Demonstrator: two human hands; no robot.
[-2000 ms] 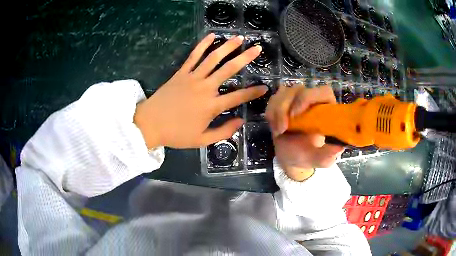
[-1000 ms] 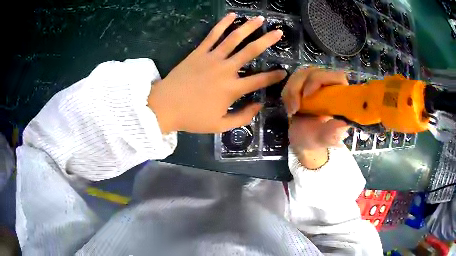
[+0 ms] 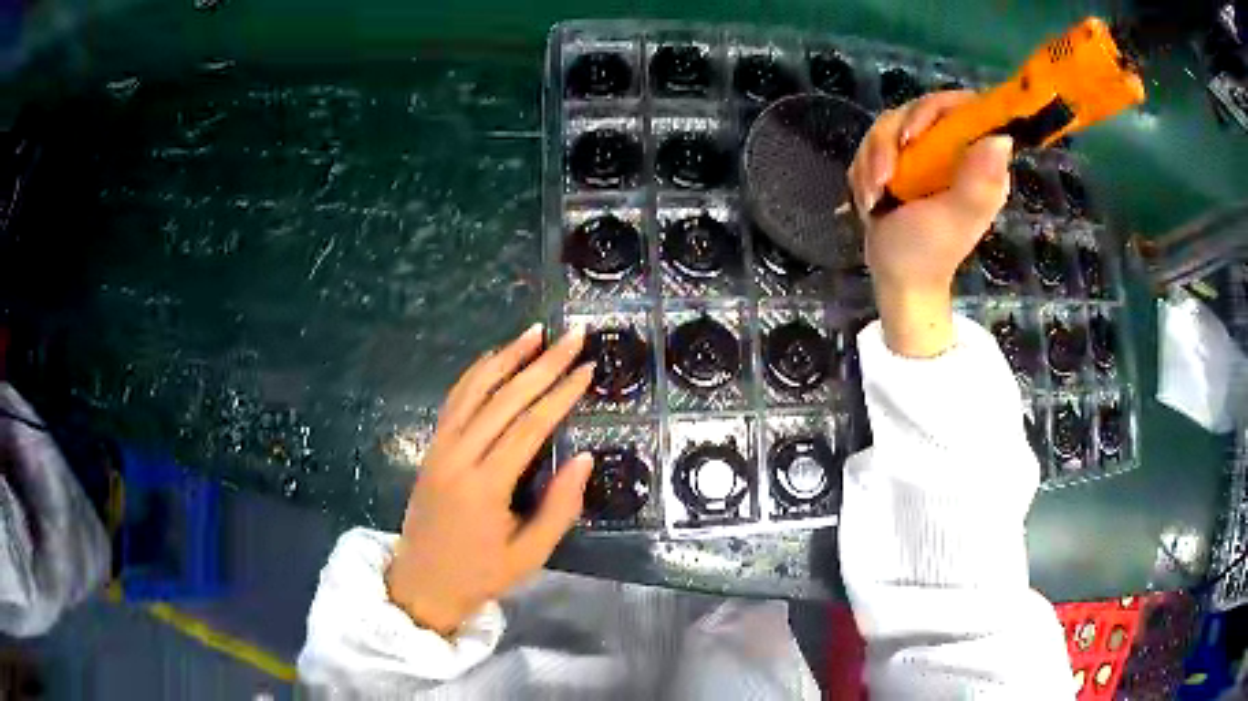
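Observation:
My right hand point(image 3: 938, 206) holds the orange electric screwdriver point(image 3: 1020, 110), its thin bit pointing left over the dark mesh-faced disc point(image 3: 810, 178). The disc lies on the clear blister tray point(image 3: 554, 178). Round black parts point(image 3: 705, 353) sit in the tray's square pockets; two in the front row show bright centres, one of them here point(image 3: 712, 479). My left hand point(image 3: 493, 473) is open and empty at the tray's front left edge, fingertips over the left column of pockets. Whether the bit touches the disc, I cannot tell.
The scratched dark-green bench mat point(image 3: 315, 247) extends left of the tray. Below the bench at the right is a red tray point(image 3: 1095, 644) with pale round spots. A white item point(image 3: 1193, 359) lies at the right. A blue crate or stool point(image 3: 171, 527) and a yellow floor line point(image 3: 219, 634) show at lower left.
My left hand has moved down and left, off the middle pockets. My right hand has lifted the screwdriver up and right, and its tip has moved to the disc. The view shows more of the tray.

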